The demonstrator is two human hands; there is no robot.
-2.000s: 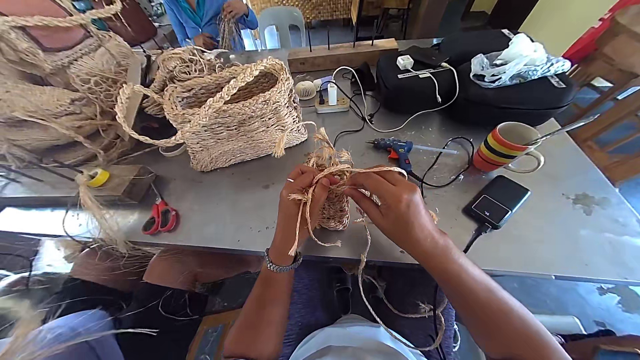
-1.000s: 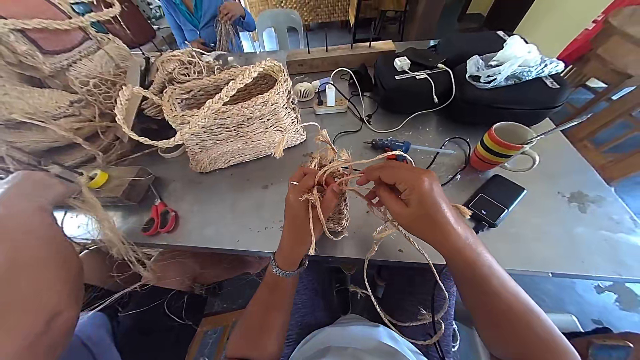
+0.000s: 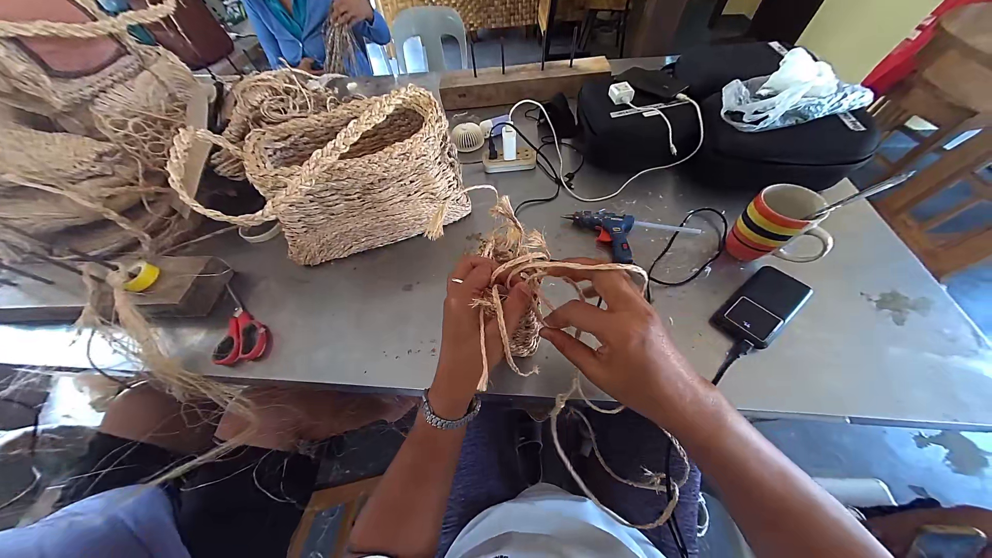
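At the table's near edge, my left hand grips a small woven fiber piece with loose strands sticking up from its top. My right hand is just right of it, thumb and index finger pinching a thin twisted cord that loops over the piece and the fingers. Short cord ends hang below my left hand. More cord dangles in loops over my lap. Behind and left stands a braided-handle woven bag. A blue glue gun with a clear glue stick lies beyond my right hand.
Red-handled scissors and yellow tape on a wooden block are at left. A striped mug and a black power bank stand and lie at right. Behind are a power strip, cables and black cases. Other people sit at left and behind.
My right hand has shifted about the woven piece, drawing cord around it. Another person's arm, seen at the left edge one second ago, is out of view.
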